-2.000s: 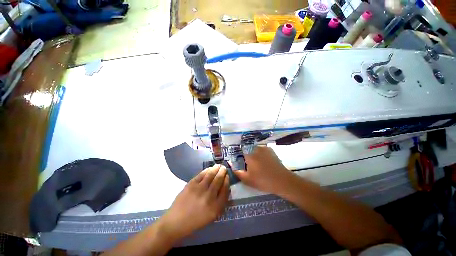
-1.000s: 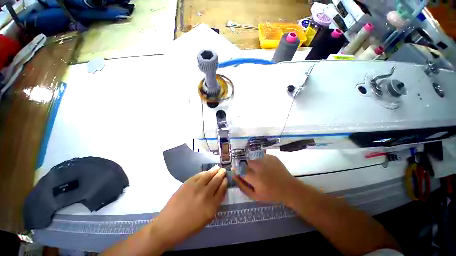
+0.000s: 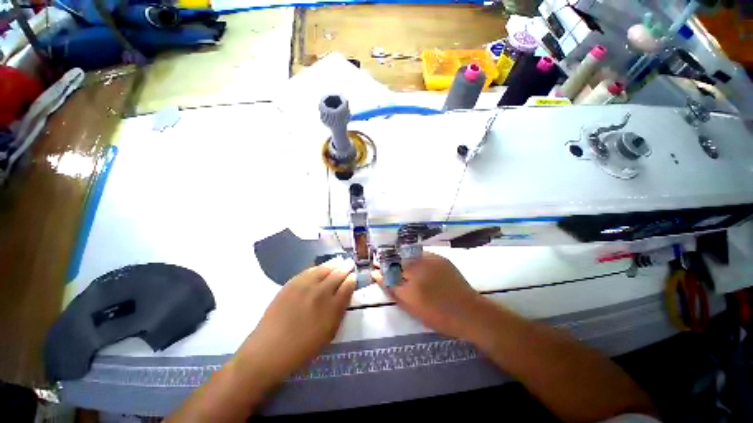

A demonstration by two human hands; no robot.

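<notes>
A dark grey curved fabric piece (image 3: 285, 254) lies flat on the white table, running right toward the needle area of the white sewing machine (image 3: 413, 186). My left hand (image 3: 310, 301) lies on its right part, fingertips beside the presser foot (image 3: 364, 268). My right hand (image 3: 429, 289) is right of the foot, fingertips at the work and partly behind the machine's metal parts. The fabric under the fingers is mostly hidden. A larger dark grey crescent piece (image 3: 169, 301) with a small black label lies at the left.
Scale tape (image 3: 206, 373) runs along the front edge. Scissors (image 3: 687, 293) hang or lie at the right end. Thread cones (image 3: 465, 87) and a yellow tray (image 3: 442, 68) stand behind the machine. Blue cloth (image 3: 140, 33) lies far left.
The camera view shifts slightly. My left hand and the small curved piece have moved slightly left. Less dark fabric shows between my hands below the foot.
</notes>
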